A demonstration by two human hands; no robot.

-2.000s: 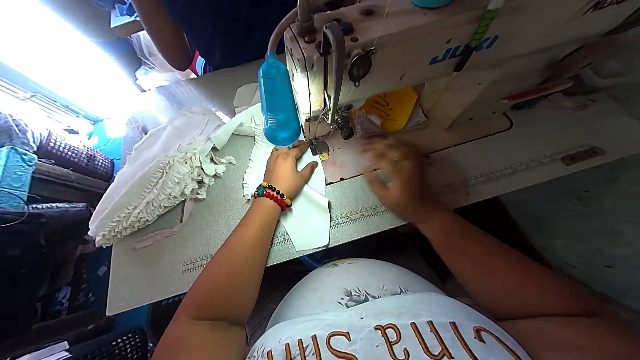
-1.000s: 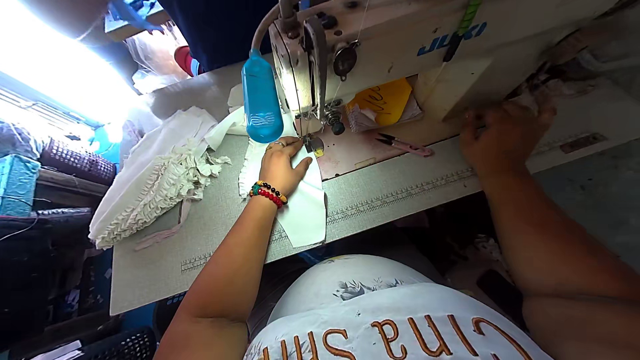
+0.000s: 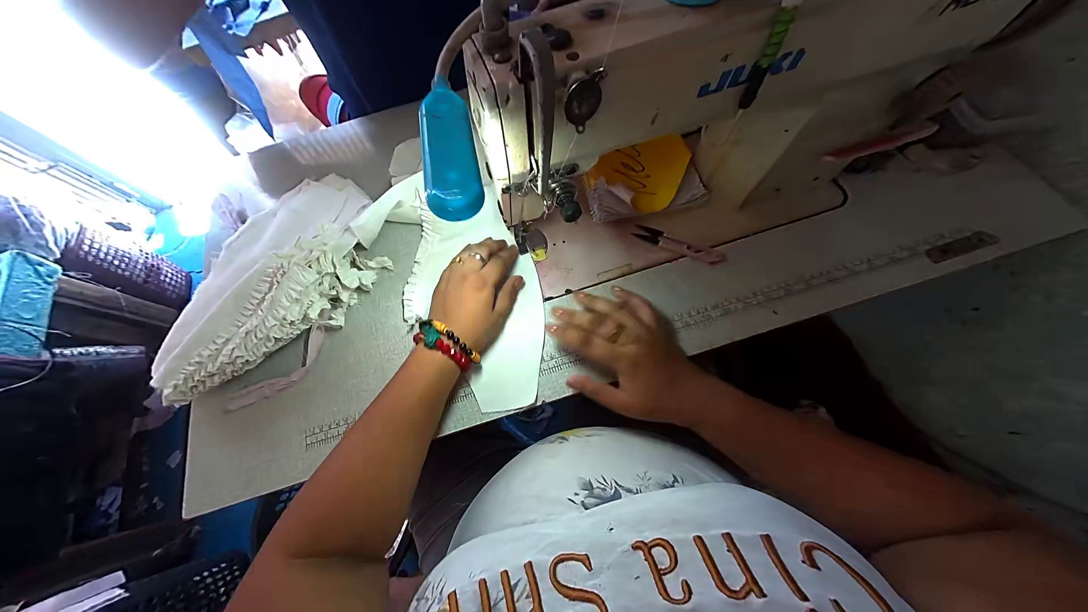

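Observation:
A white fabric piece with a gathered ruffle along its left edge lies under the presser foot of a Juki sewing machine. My left hand rests flat on this fabric, just in front of the needle area, fingers pointing at the foot. Just right of the fabric, my right hand hovers over or rests on the table edge, fingers spread and holding nothing. Thread snips with pink handles lie on the machine bed beyond it.
A heap of white ruffled cloth lies on the table's left side. A blue lamp hangs beside the machine head. Notepads with a yellow sheet sit under the arm. A measuring tape strip runs along the front edge. Another person stands behind the table.
My right hand went from near the fabric to the far right of the machine bed, then came back beside the fabric. My left hand has stayed on the fabric.

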